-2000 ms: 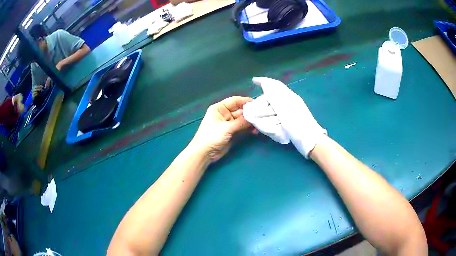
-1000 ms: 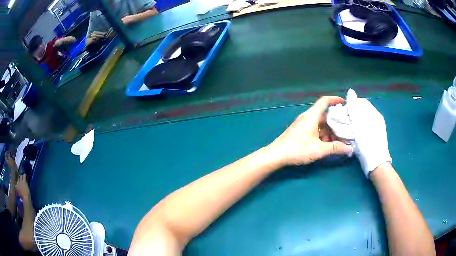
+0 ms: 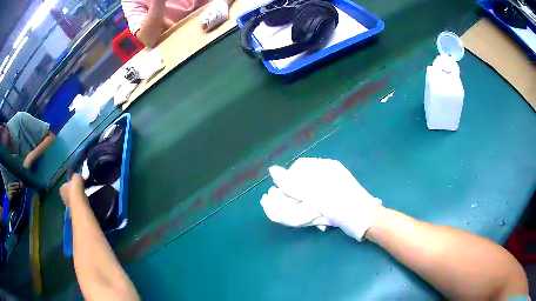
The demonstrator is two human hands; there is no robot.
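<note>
My bare left hand (image 3: 73,189) reaches over the left edge of the left blue tray (image 3: 125,176), beside the black headphones (image 3: 106,161) lying in it. The hand is small and blurred, and its fingertips are partly hidden, so I cannot tell whether it grips anything. My right hand (image 3: 320,191), in a white glove, is above the green bench with its fingers closed around a white cleaning cloth (image 3: 287,210), which is hard to tell from the glove.
A second blue tray (image 3: 329,57) with black headphones (image 3: 314,24) on a white liner is at the top. A white bottle (image 3: 444,97) with its cap open stands at right, near a brown cardboard sheet (image 3: 499,59). People sit across the conveyor at upper left.
My left hand has left the cloth and moved left to the left tray. My right hand keeps the cloth, now apart from my left hand. The view has turned, bringing the bottle fully into view.
</note>
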